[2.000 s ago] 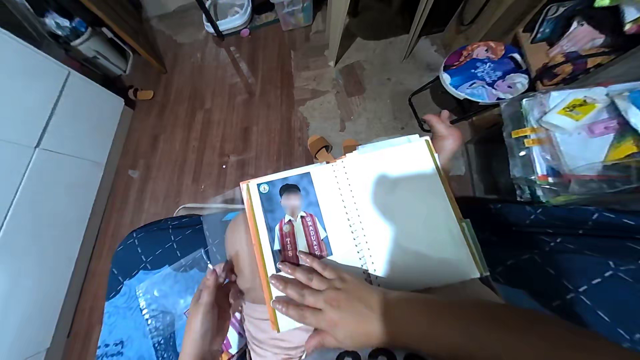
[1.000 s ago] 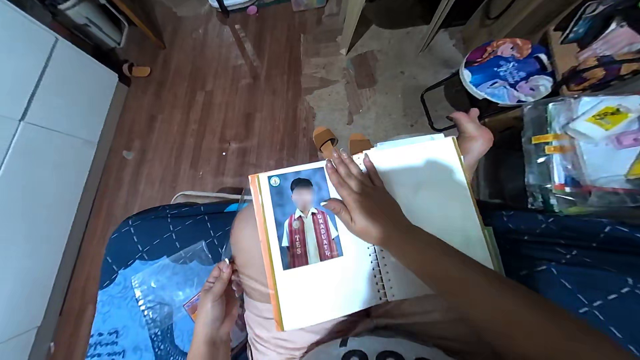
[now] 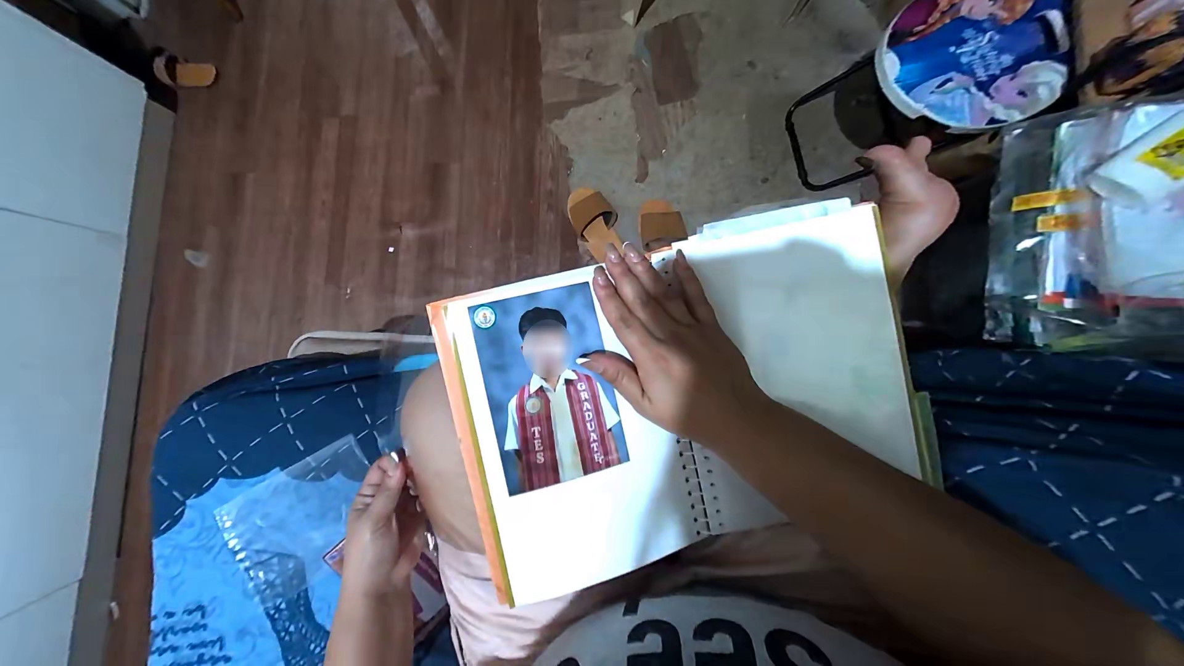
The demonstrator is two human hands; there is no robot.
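A ring-bound photo album (image 3: pixel 592 546) lies spread across my lap. Its left page bears a portrait photo (image 3: pixel 555 398) of a person in a red striped stole; the right page (image 3: pixel 814 324) is plain, part in shadow. My right hand (image 3: pixel 675 356) lies flat over the upper binding, fingers extended, thumb at the photo's right edge. To the left of the album, my left hand (image 3: pixel 384 518) pinches the edge of a clear plastic sheet (image 3: pixel 398 388) between thumb and fingers, beside my knee. Another clear plastic sleeve (image 3: pixel 287 527) rests on blue fabric near that hand.
Tan sandals (image 3: pixel 661 225) sit on the floor beyond the album. A round stool with a printed seat (image 3: pixel 976 60) stands at upper right, above a clear plastic pouch of items (image 3: pixel 1027 259). White cabinets (image 3: pixel 65 277) line the left side. Dark blue patterned cloth (image 3: pixel 1045 444) lies under me.
My right hand has moved from the lower left page up to the top of the binding. My left hand stays left of the album. The view has come closer to the album.
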